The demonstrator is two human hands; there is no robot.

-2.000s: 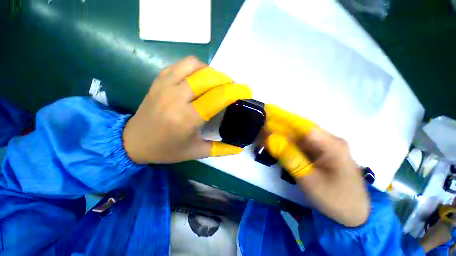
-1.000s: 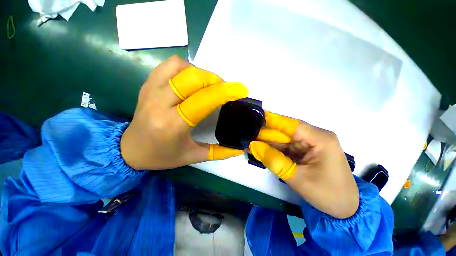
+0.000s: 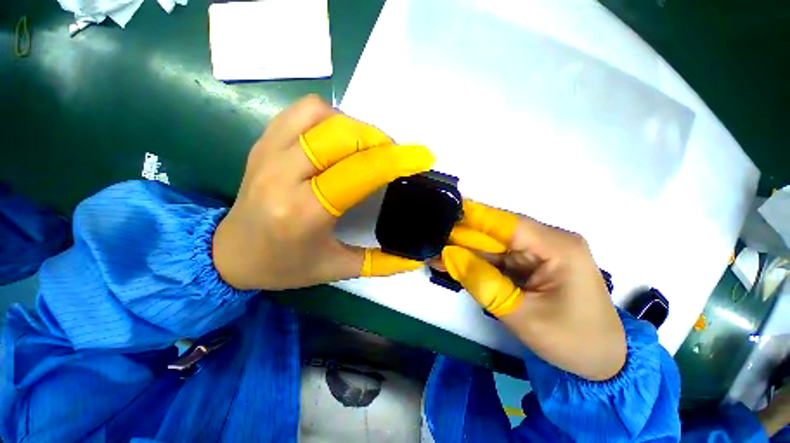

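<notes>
A black glossy watch case (image 3: 419, 216) is held up over the near edge of the white foam sheet (image 3: 520, 112). My left hand (image 3: 299, 203), with yellow finger cots, grips it by its upper and lower edges between fingers and thumb. My right hand (image 3: 554, 290), also with yellow cots, has its fingertips at the case's right and lower right edge. Whether it pinches a small piece there cannot be seen. More black watch units lie on the sheet: one (image 3: 445, 279) below the held case, another (image 3: 648, 306) by my right sleeve, partly hidden.
A pale rectangular pad (image 3: 271, 41) lies on the green bench (image 3: 191, 112). Crumpled white tissue (image 3: 104, 9) is at the far left, small white labels (image 3: 154, 168) nearer. A grey translucent sheet (image 3: 606, 95) lies on the foam. Clear plastic and scraps are at right, with part of another person's arm.
My right hand has come in to the case's right edge and its blur is gone. My left hand keeps its hold. The view has shifted, bringing the tissue into sight.
</notes>
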